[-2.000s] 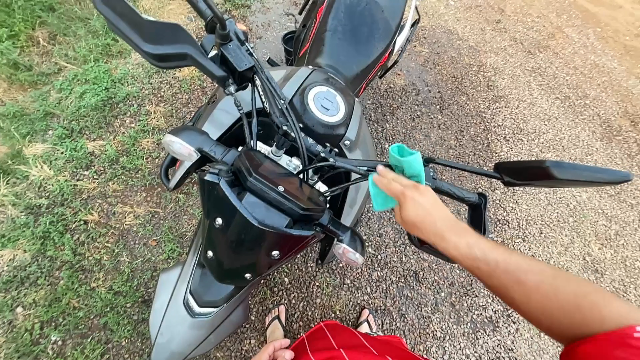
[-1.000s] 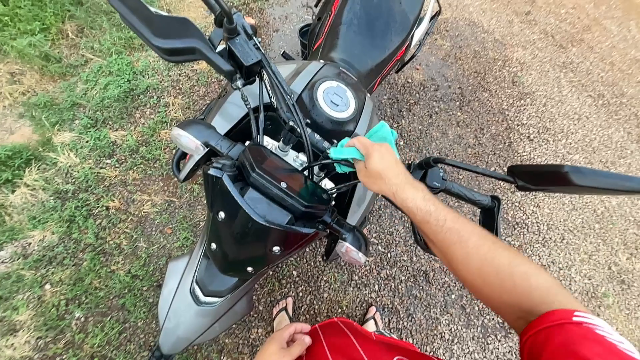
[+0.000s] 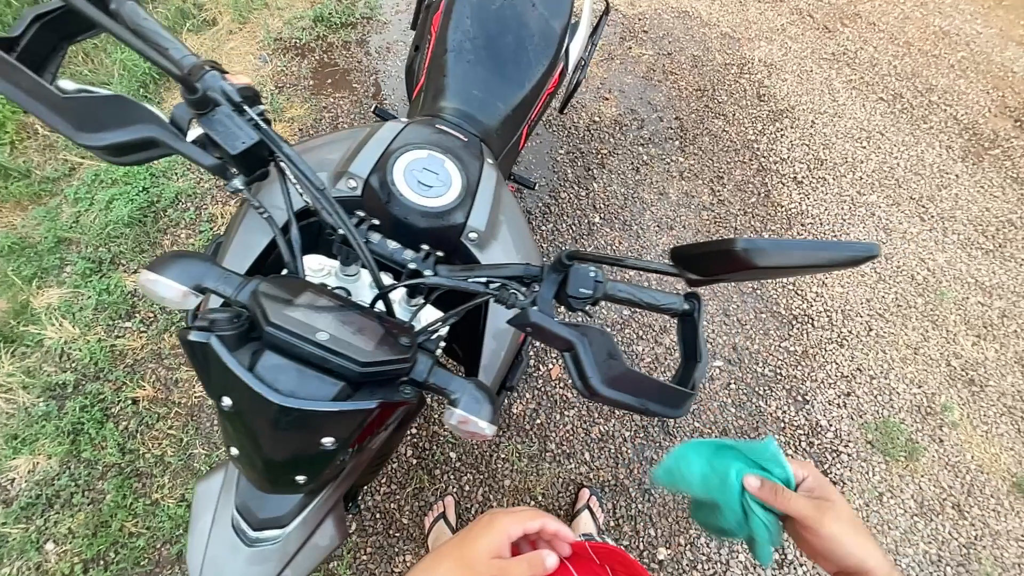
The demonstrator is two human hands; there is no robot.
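Observation:
My right hand [image 3: 816,508] grips a green cloth [image 3: 724,488] at the lower right, away from the motorcycle, and the cloth hangs loosely from thumb and fingers. Near the bottom middle, my left hand [image 3: 508,544] holds nothing, its fingers loosely curled in front of my red shirt [image 3: 600,560]. The motorcycle faces me with its black windscreen [image 3: 280,424], instrument panel [image 3: 332,320], fuel cap [image 3: 427,177] and wet-looking black seat [image 3: 500,64]. A hand guard [image 3: 624,380] surrounds the handlebar grip [image 3: 644,296] above the cloth.
A mirror [image 3: 776,260] sticks out to the right from the handlebar. A turn signal [image 3: 468,412] juts toward me. The other hand guard [image 3: 104,120] is at upper left. Gravel [image 3: 800,160] lies under and right of the motorcycle, grass [image 3: 88,280] on the left. My sandaled feet [image 3: 440,520] stand in front.
My right hand, with the green cloth in it, has moved from the handlebar area near the tank down and right, off the motorcycle. My left hand has stayed low in front of me.

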